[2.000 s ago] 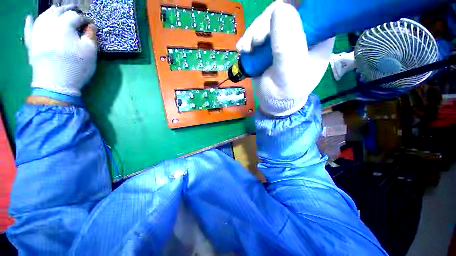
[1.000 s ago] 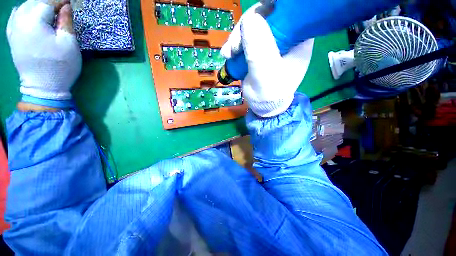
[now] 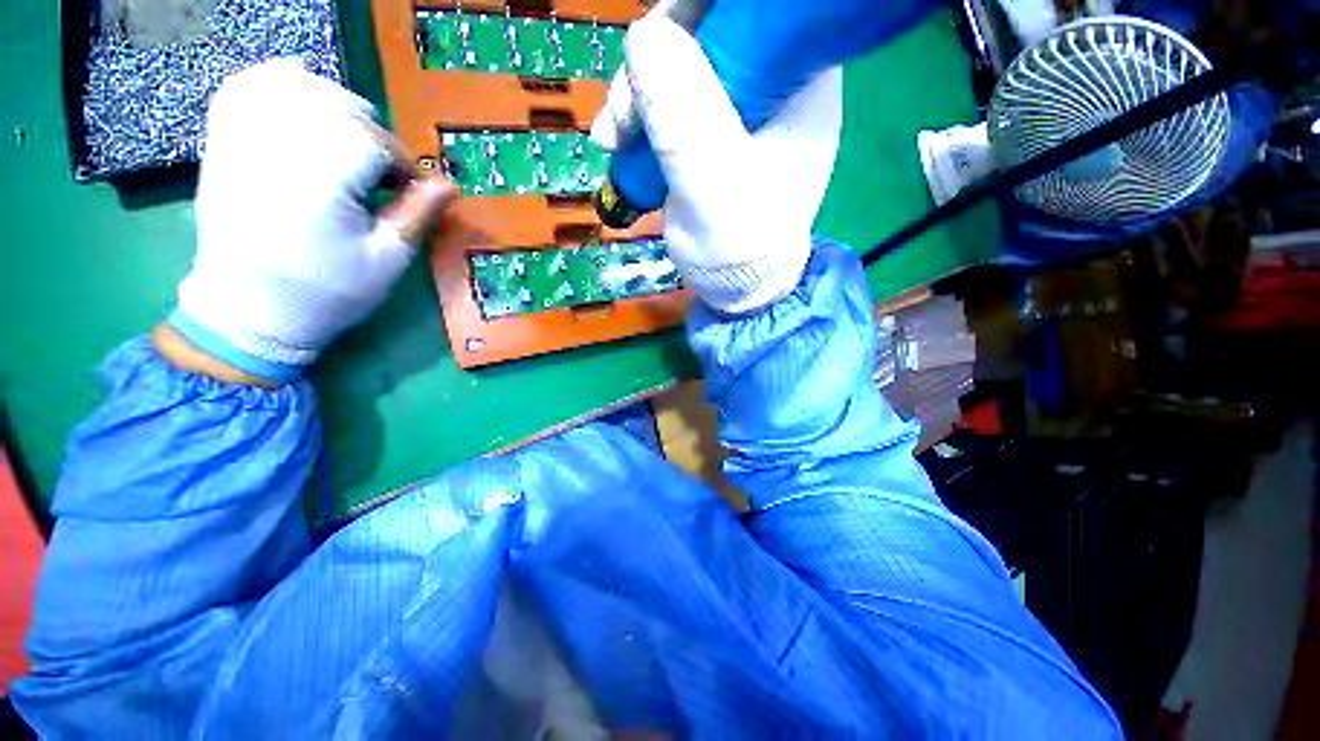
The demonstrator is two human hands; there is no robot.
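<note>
The orange jig holds three green circuit boards, one per slot; the nearest board shows shiny parts. My right hand, in a white glove, is shut on the blue electric screwdriver. Its black-and-yellow nose is over the jig, between the middle and nearest boards; the bit is not clearly visible. My left hand, gloved with bare fingertips, has thumb and finger close together at the jig's left edge; any screw between them is too small to tell. The black screw tray, with many silvery screws, is behind it.
A white desk fan stands at the right of the green bench mat, with a dark cable or bar crossing in front. A red mat shows at the left edge. Boxes and dark clutter lie at the lower right, beyond the bench edge.
My left hand has moved right, from the screw tray to the jig's left edge. My right hand and the screwdriver have moved slightly left and up in the view. The whole view has shifted a little.
</note>
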